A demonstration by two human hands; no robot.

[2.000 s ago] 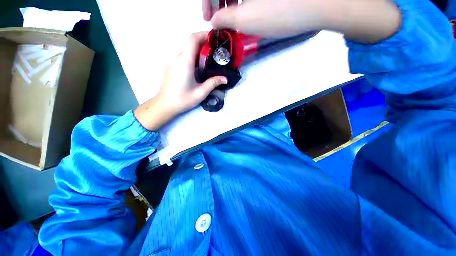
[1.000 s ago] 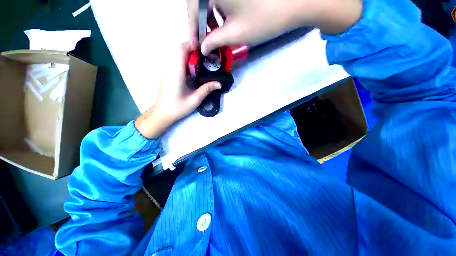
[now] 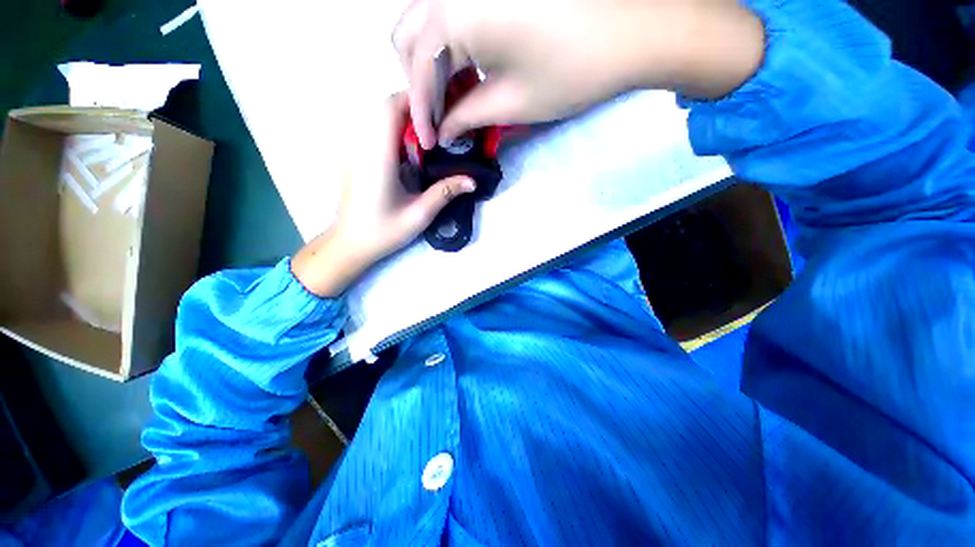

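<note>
The device's open red head (image 3: 494,139) is over the white work sheet, with a silvery round insert (image 3: 460,145) inside it. Its black head part (image 3: 449,222), with a rounded lobe, points toward me. My left hand (image 3: 376,208) grips the device from the left, thumb across the black part. My right hand (image 3: 497,75) is over the top of the red head, fingertips at the insert. A thin metallic tool, seemingly tweezers (image 3: 440,64), shows between its fingers. The fingers hide the tool's tip and much of the head. The device's long grip is mostly hidden under my right hand.
The white work sheet (image 3: 577,203) lies slanted on the bench. An open carton (image 3: 171,230) with white strips (image 3: 102,166) stands at the left. A lower cardboard box (image 3: 764,251) with dark contents is below the bench edge at the right.
My right hand has moved left and down onto the red head, and the tool in it is now less visible. The device and my left hand have shifted slightly. The view has shifted too.
</note>
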